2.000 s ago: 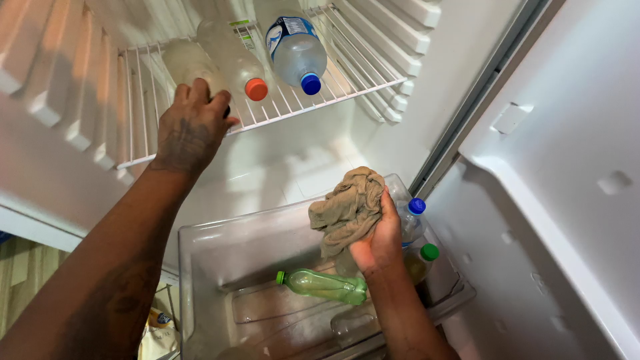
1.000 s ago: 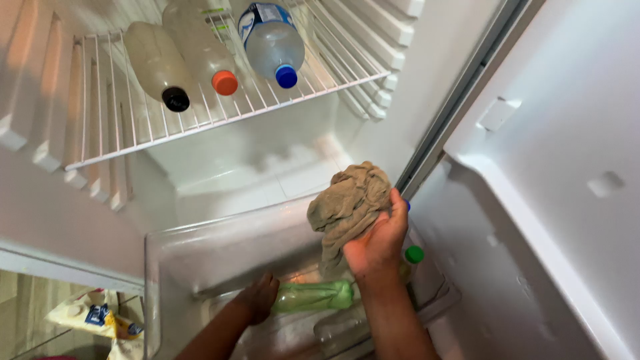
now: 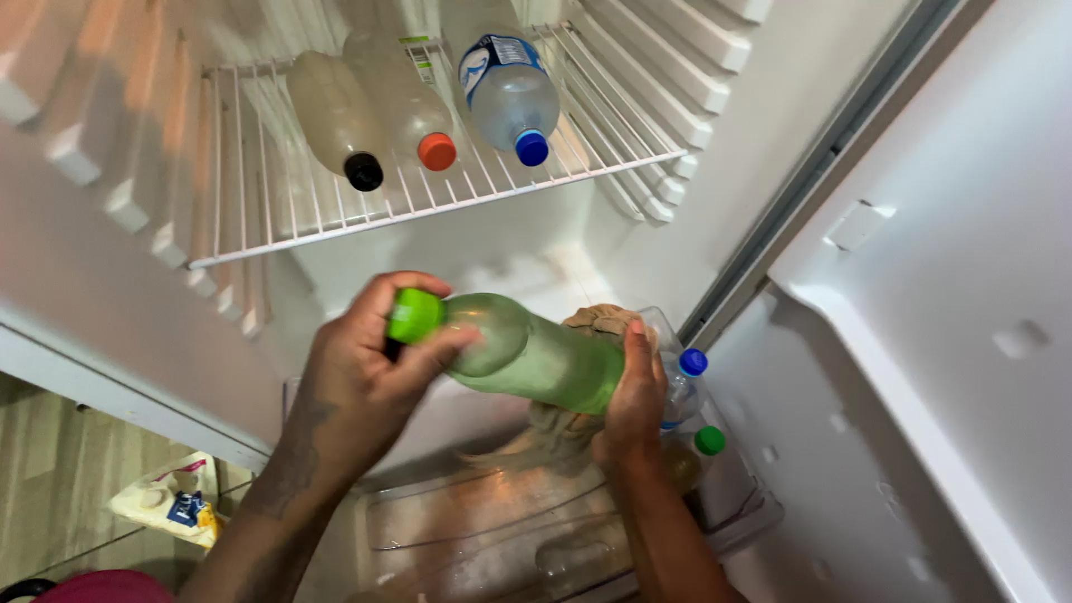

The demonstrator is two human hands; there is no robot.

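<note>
A green plastic bottle [image 3: 536,356] with a bright green cap is held tilted above the clear drawer [image 3: 469,502] of a refrigerator. My left hand [image 3: 377,360] grips it at the cap and neck. At the bottle's base, my right hand [image 3: 632,402] holds it together with a crumpled brown cloth [image 3: 565,431], which hangs behind and below the bottle. Just right of my right hand, a blue-capped bottle [image 3: 682,389] and a green-capped bottle [image 3: 691,456] stand in the drawer. Another clear bottle [image 3: 578,561] lies at the drawer's bottom.
Above, a white wire shelf [image 3: 444,205] bears a black-capped bottle [image 3: 335,117], an orange-capped bottle [image 3: 402,109] and a labelled blue-capped bottle [image 3: 511,100]. The refrigerator door [image 3: 946,293] stands to the right. A printed plastic bag [image 3: 172,502] lies on the floor at left.
My left hand has let go of the black-capped bottle on the shelf and lifted the green bottle out of the drawer. My right hand, still with the cloth, now also holds the bottle's base.
</note>
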